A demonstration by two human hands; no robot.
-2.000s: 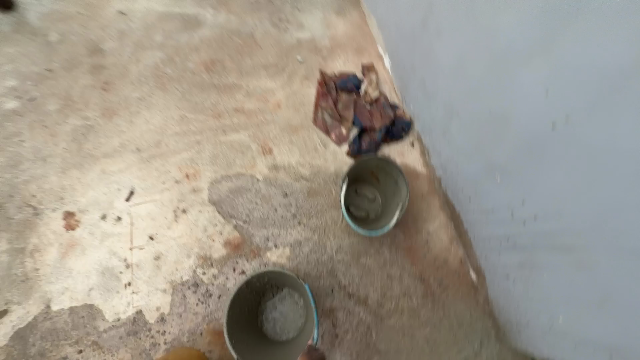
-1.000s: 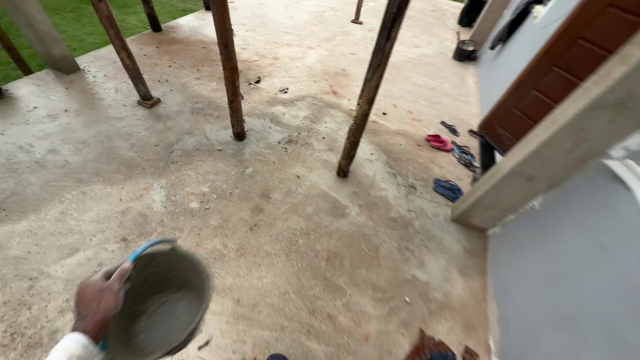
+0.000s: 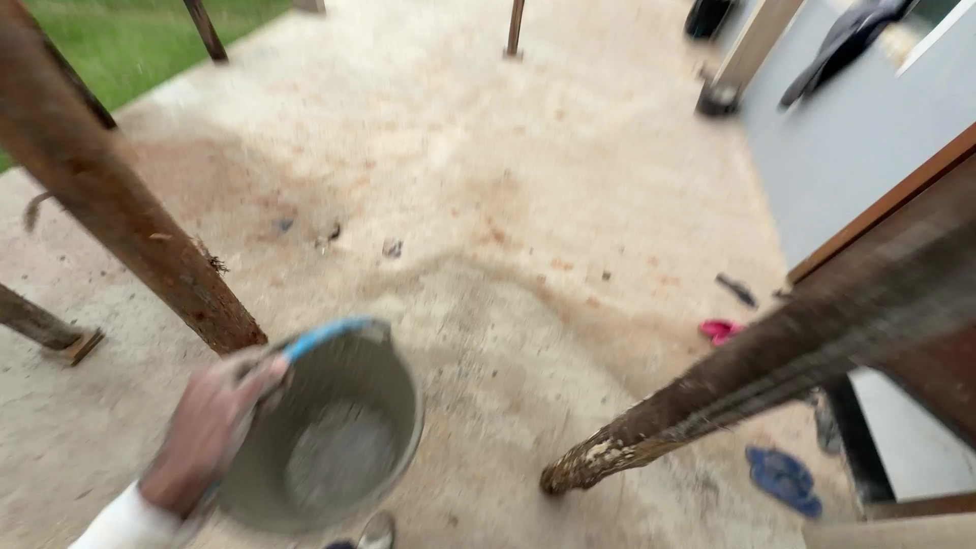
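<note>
My left hand [image 3: 213, 431], in a white sleeve, is closed on the rim of a cement-coated bucket [image 3: 335, 450] with a blue edge or handle, at the lower left. The bucket is tilted so that its inside faces me, and a grey layer lies at its bottom. My right hand is out of view. The tip of a shoe [image 3: 377, 531] shows just below the bucket.
A wooden post [image 3: 130, 198] leans across the left, close to the bucket, and another [image 3: 686, 404] stands at the right. Blue flip-flops [image 3: 784, 480] and a pink shoe [image 3: 718, 331] lie near the doorway. A black container [image 3: 718, 97] stands by the grey wall [image 3: 808, 145].
Two seconds ago two buckets were in view by the wall; one second ago my left hand held one. The view has moved forward, and the wooden posts and footwear are nearer.
</note>
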